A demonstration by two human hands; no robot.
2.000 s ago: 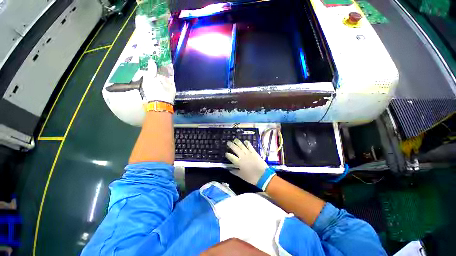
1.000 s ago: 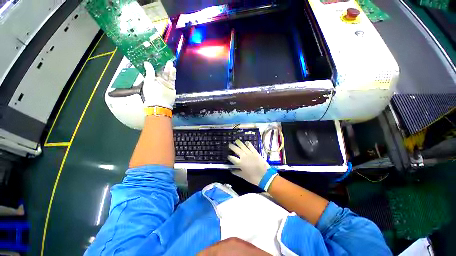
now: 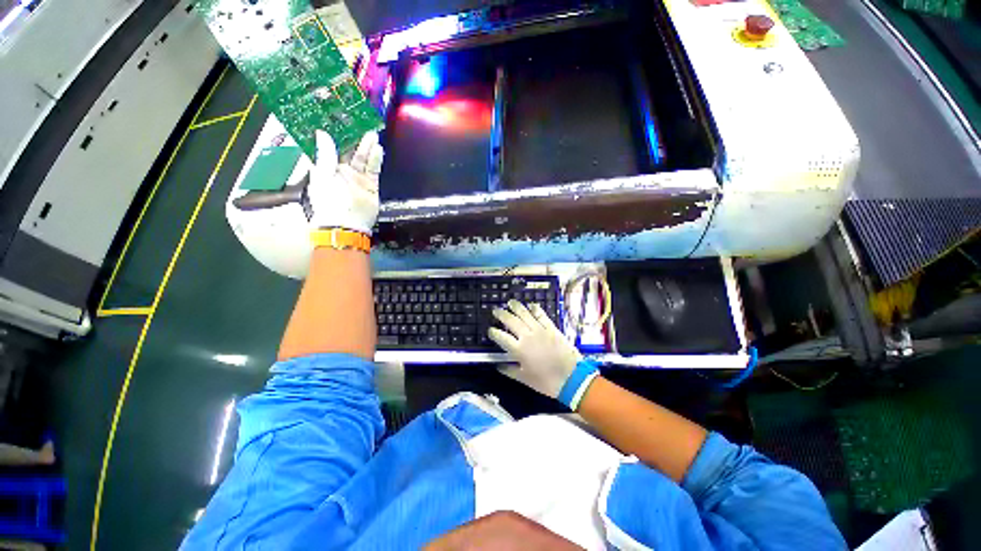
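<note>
My left hand [image 3: 344, 188], in a white glove with an orange wrist band, holds a green circuit board [image 3: 307, 81] by its lower end, over the left side of the inspection machine [image 3: 785, 129]. The board's upper end is cut off by the picture's top edge. My right hand [image 3: 538, 347], in a white glove with a blue band at the cuff, rests on the right part of the black keyboard [image 3: 430, 312]. Its fingers are spread and hold nothing. The machine's dark bay [image 3: 570, 124] shows red and blue light and no board.
A black mouse [image 3: 662, 304] lies on a dark pad right of the keyboard, with a coiled cable [image 3: 587, 301] between. A red emergency stop button [image 3: 757, 28] is on the housing. A dark handle-like object [image 3: 271, 198] and green pad [image 3: 271, 169] are on its left.
The board has turned from upright and foreshortened to tilted up-left, its face now showing. The light in the bay is dimmer. My right hand has stayed on the keyboard.
</note>
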